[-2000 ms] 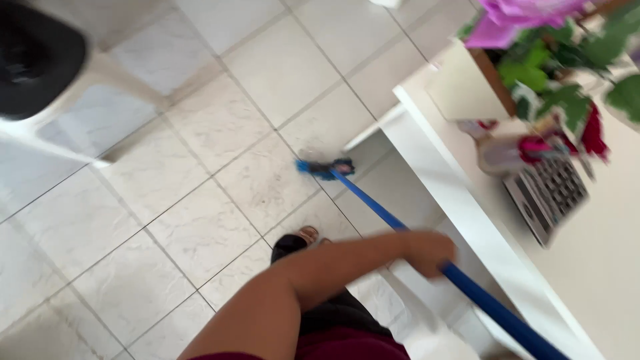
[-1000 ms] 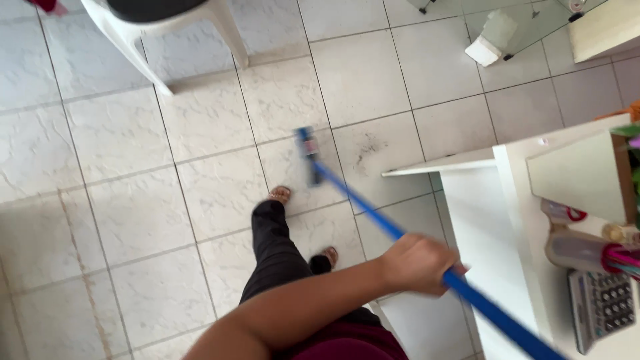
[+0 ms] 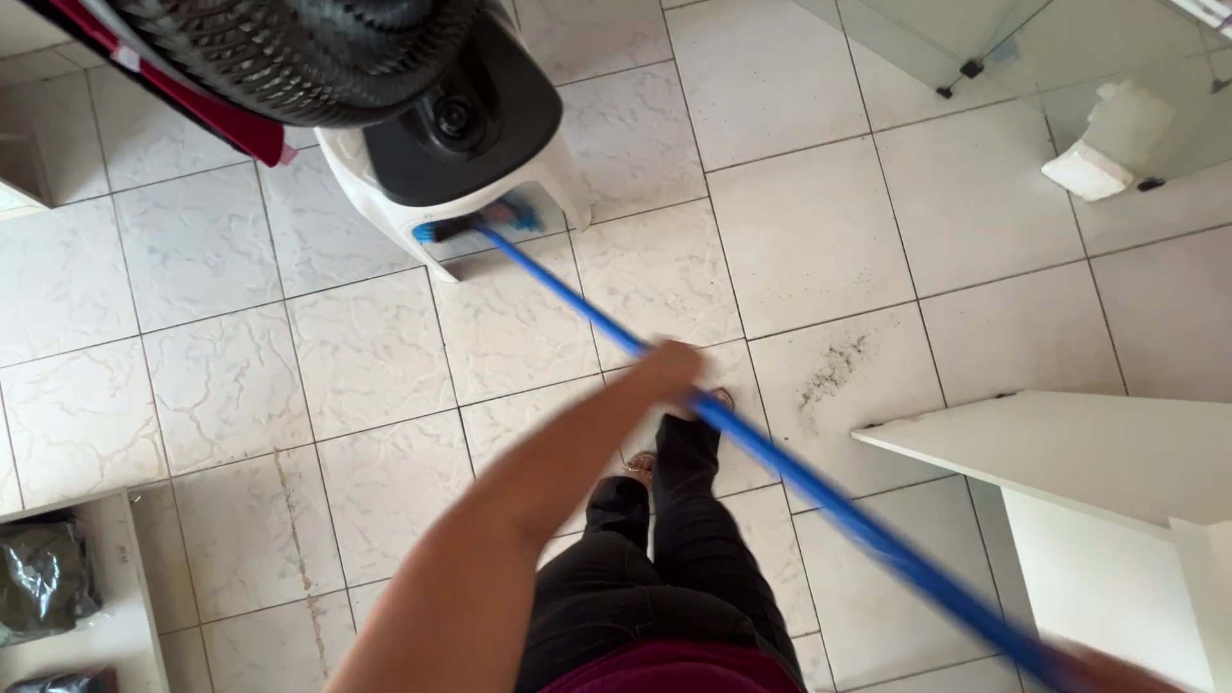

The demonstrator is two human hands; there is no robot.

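Observation:
A blue-handled broom (image 3: 818, 481) runs diagonally from the lower right to the upper left. Its blue-bristled head (image 3: 448, 231), blurred, is between the legs of a white plastic stool (image 3: 361, 183). My left hand (image 3: 674, 371) is closed around the middle of the handle. At the bottom right corner my right hand (image 3: 1107, 669), blurred and partly cut off, grips the handle's upper part. A small patch of dark dirt (image 3: 833, 371) lies on the tiled floor to the right of my feet.
A black fan (image 3: 318, 58) stands over the stool at the upper left. White furniture panels (image 3: 1078, 452) are at the right. A glass structure (image 3: 943, 58) with a white object (image 3: 1088, 171) is at the upper right, and a shelf (image 3: 140, 577) with plastic-wrapped items is at the lower left.
The broom head has moved from the floor near my feet to beneath the stool. The view has shifted, bringing in the fan and the left shelf. My right hand now shows at the corner.

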